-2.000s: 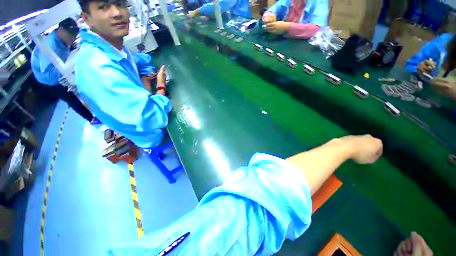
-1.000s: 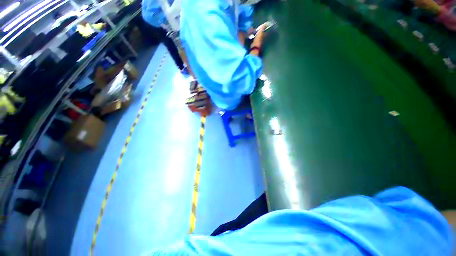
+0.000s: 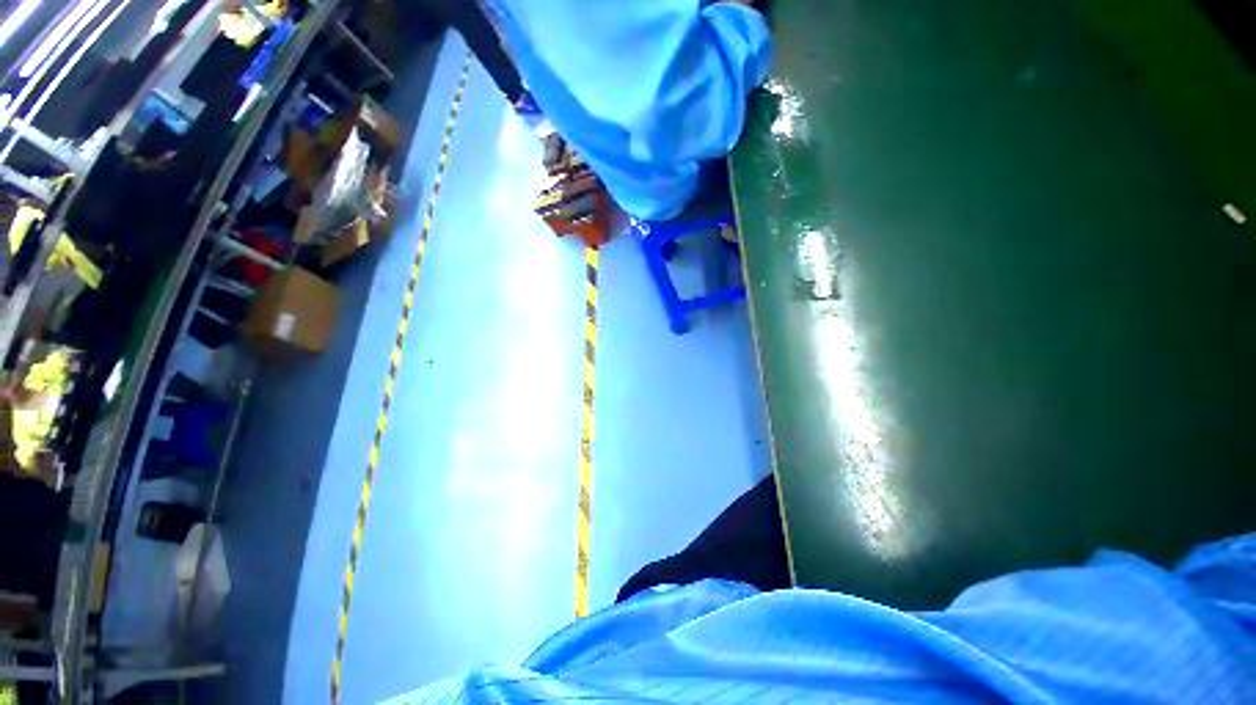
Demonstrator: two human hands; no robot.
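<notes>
Neither of my hands is in the picture. My blue sleeve [image 3: 882, 640] runs along the bottom edge and is cut off at the right. The glossy green bench [image 3: 992, 358] lies nearest in front of me, with bright light reflections on its left part. A small pale piece [image 3: 1234, 214] lies on it near the right edge. Dark cloth of my leg [image 3: 716, 551] shows beside the bench edge.
A neighbouring person in a blue coat [image 3: 634, 97] sits at the bench's far left edge, above a blue stool [image 3: 689, 269]. Orange-brown stacked blocks [image 3: 572, 193] stand on the blue floor by yellow-black tape [image 3: 588, 413]. Cardboard boxes [image 3: 289, 311] and shelving are at left.
The view has swung left and down. The wearer's right-side forearm and hand, the orange fixtures and the row of small metal parts have left the picture. The neighbour's head and hands are now out of view.
</notes>
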